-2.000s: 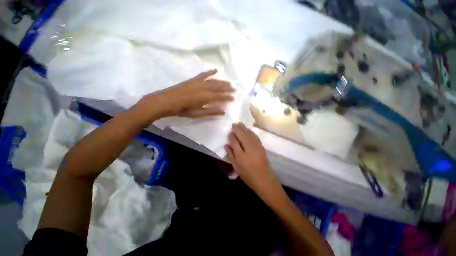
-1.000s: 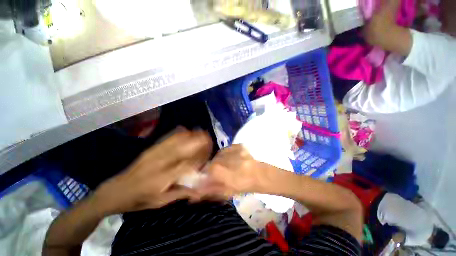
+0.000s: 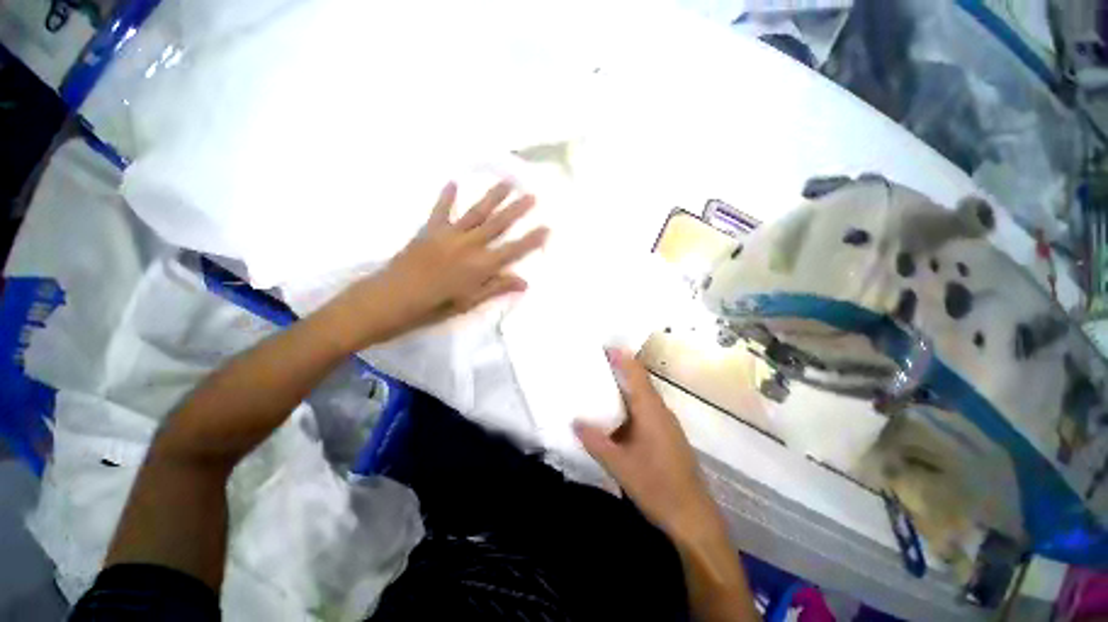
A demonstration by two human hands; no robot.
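Observation:
A large white fabric piece [image 3: 365, 134] lies over the table, very overexposed, its front edge hanging toward the lap. My left hand [image 3: 468, 255] lies flat on the cloth with fingers spread. My right hand [image 3: 644, 431] is at the cloth's right edge, thumb and forefinger apart; whether it pinches cloth is unclear. The cream sewing machine [image 3: 887, 255] with a blue stripe stands right of the hands. Its tan needle plate [image 3: 717, 377] is brightly lit. The needle area is washed out by glare.
Dark-blue thread snips [image 3: 904, 532] lie near the table's front right edge. A blue basket [image 3: 386, 425] with white pieces [image 3: 292, 522] stands below left. A crumpled clear plastic bag [image 3: 936, 97] lies behind the machine. Pink cloth [image 3: 1085, 595] shows at the lower right corner.
One second ago both hands were together over the lap and the view faced right, over the basket. Now both are back at the cloth on the table, left fingers spread wider than two seconds ago.

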